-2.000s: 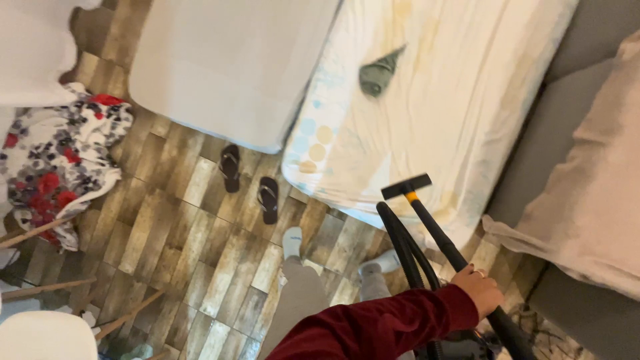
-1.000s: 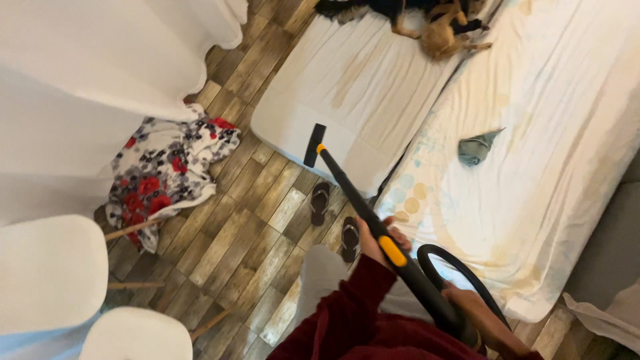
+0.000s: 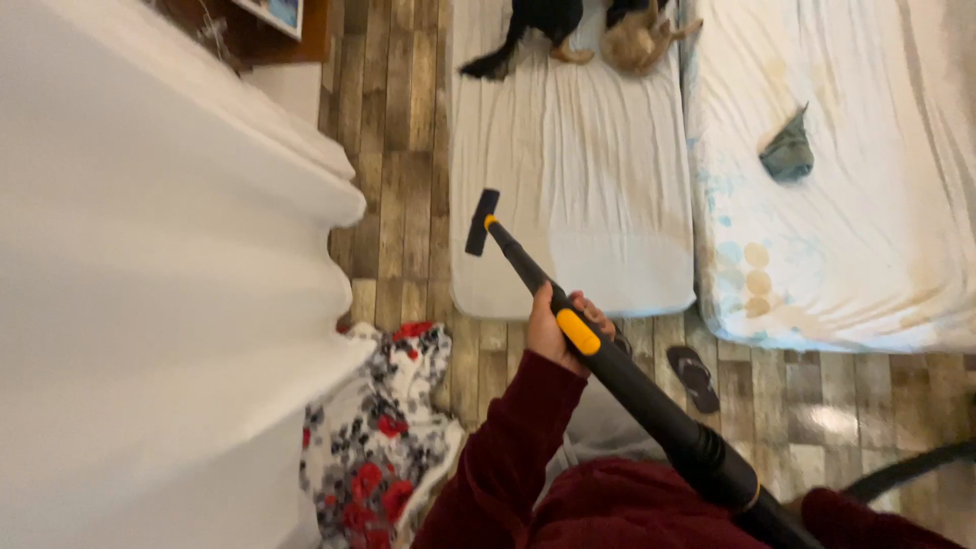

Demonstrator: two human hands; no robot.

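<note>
My left hand (image 3: 560,332) is closed around the black wand of a vacuum cleaner (image 3: 640,396), beside its yellow button piece. The wand runs from the lower right up to a flat black nozzle (image 3: 483,222), which is over the near left part of a mattress with a white sheet (image 3: 610,191). Of my right arm, a maroon sleeve shows at the bottom right by the wand's lower end; the hand is almost wholly hidden there, and its grip cannot be made out. A black hose (image 3: 907,469) curves off at the right edge.
Two dogs, one black and tan (image 3: 545,19) and one tan (image 3: 637,46), are on the mattress's far end. A second mattress (image 3: 862,252) bears a green cloth (image 3: 791,152). A flip-flop (image 3: 694,379), a floral cloth (image 3: 389,435) and a white curtain (image 3: 191,267) are nearby.
The nozzle was over the stained mattress at first, then by the near edge of the white-sheeted one; now it is over that mattress's left part. The view has swung left.
</note>
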